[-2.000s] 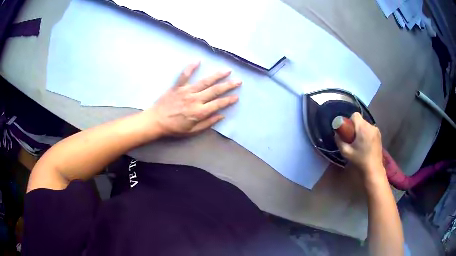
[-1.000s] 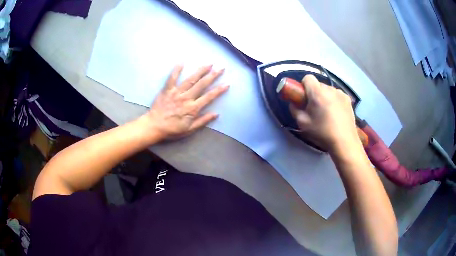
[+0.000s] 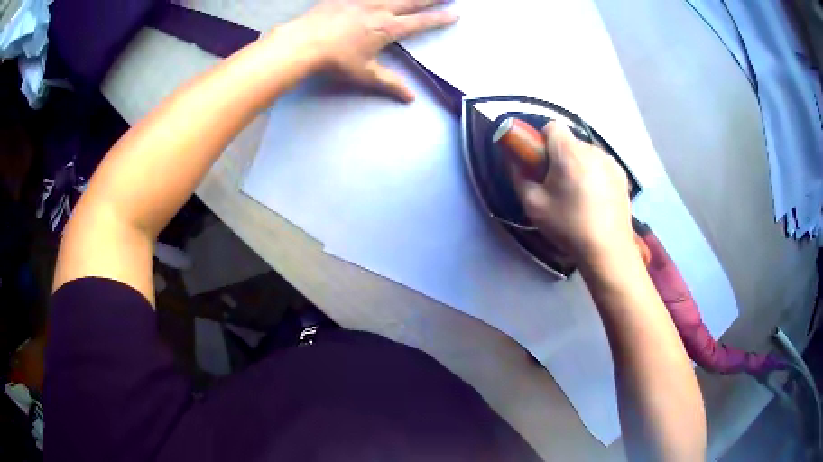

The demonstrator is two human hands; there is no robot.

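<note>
A pale bluish-white back panel [image 3: 361,180] lies wrong side up across the table. Its centre seam shows as a dark purple strip [image 3: 431,76] running down to the iron's tip. My right hand [image 3: 577,194] grips the orange-brown handle of the steam iron [image 3: 492,176], whose plate rests on the panel over the seam line. My left hand [image 3: 361,36] lies on the panel's upper part beside the seam, fingers spread and pointing right, holding nothing; its upper edge is near the top of the picture.
A magenta cloth-wrapped hose [image 3: 686,316] runs from the iron to the right. A grey tube [image 3: 794,356] is at the right edge. Pale layered panels [image 3: 772,117] lie at the far right. A purple strip [image 3: 203,29] and dark purple cloth [image 3: 95,36] are at upper left.
The left hand has moved up along the panel towards the far end. The iron has moved from the panel's right part up onto the seam. The view has shifted, so the panel appears lower.
</note>
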